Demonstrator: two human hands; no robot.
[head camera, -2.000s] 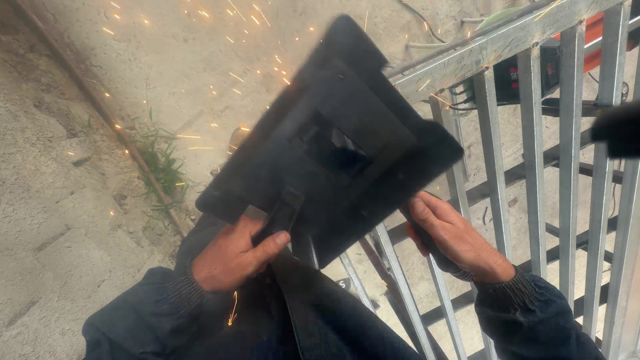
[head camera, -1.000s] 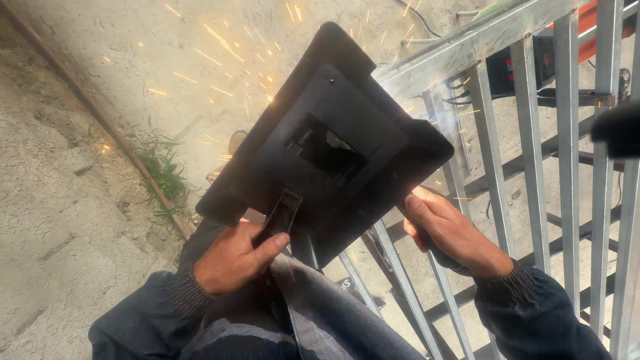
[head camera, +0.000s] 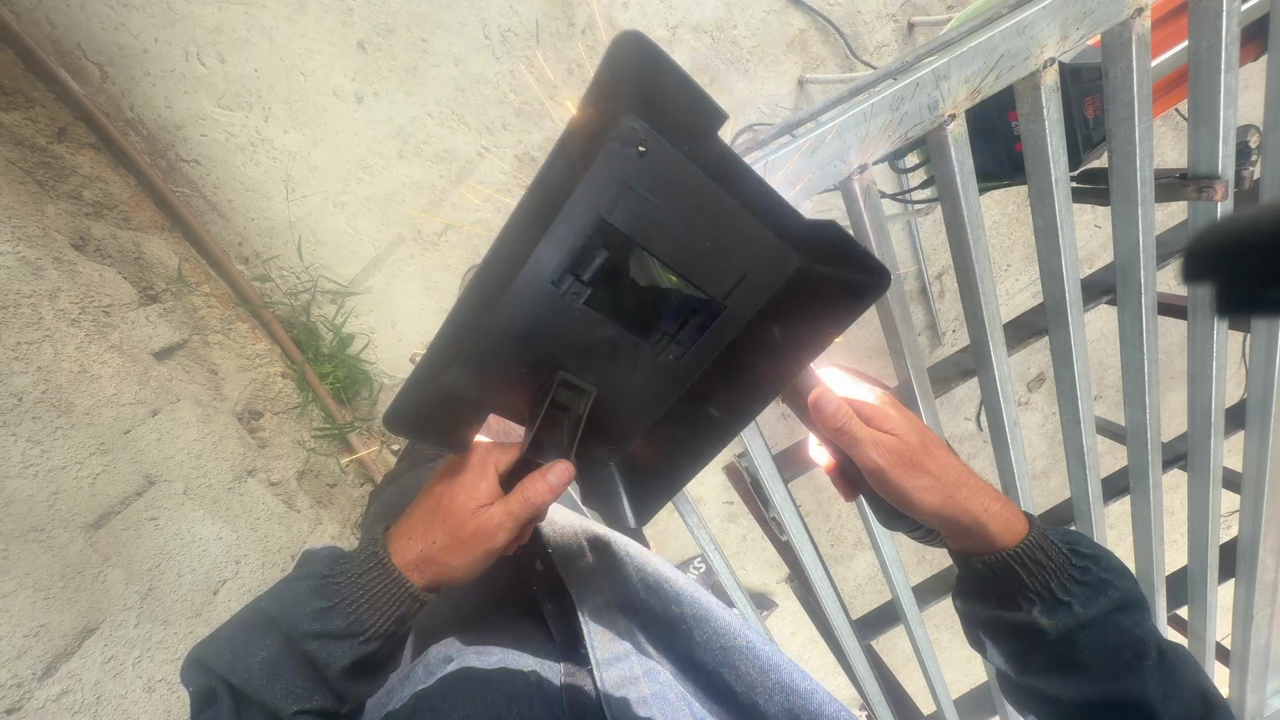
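Note:
A black hand-held welding shield with a dark viewing window hangs tilted in front of me. My left hand is closed around its handle at the lower left. Right of the shield, my right hand grips a dark electrode holder, whose front end is hidden behind the shield. Bright light falls on the right fingers, and a few sparks fly past the shield's upper left edge. Behind it runs the top rail of a galvanized steel railing; the weld spot is hidden.
Vertical railing bars fill the right side. Beyond them are a dark welding machine with cables and a clamp on a bar. A rusty metal rod lies on the concrete at left, beside a grass tuft.
The bright glare on my right hand is new, and fewer sparks show than before. Both hands keep their holds, with the shield in nearly the same place.

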